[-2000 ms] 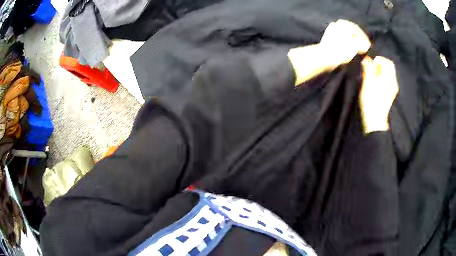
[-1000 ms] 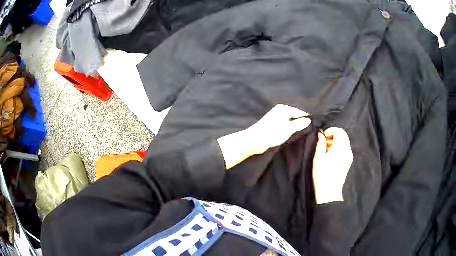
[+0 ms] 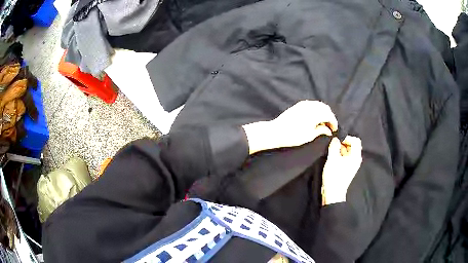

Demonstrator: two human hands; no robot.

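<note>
A large dark grey padded coat (image 3: 256,77) lies over the white table, its front placket (image 3: 372,61) running down from the collar area. A round button (image 3: 397,15) shows near its top. My left hand (image 3: 300,126) and my right hand (image 3: 341,167) are close together on the front opening edge, both bare, fingertips pinching the cloth. A small dark part between the fingertips cannot be made out. The coat's sleeve with a square end (image 3: 172,82) lies at the left.
Grey garments (image 3: 125,18) hang over the table edge (image 3: 131,82) at the upper left. A red stool (image 3: 90,82), blue bins (image 3: 35,115) and an olive bag (image 3: 64,185) stand on the speckled floor. My checked apron (image 3: 205,231) is at the bottom.
Both hands moved down the front edge from near the upper placket, then slightly up and closer together since one second ago. A fold of cloth is now lifted beneath my left hand.
</note>
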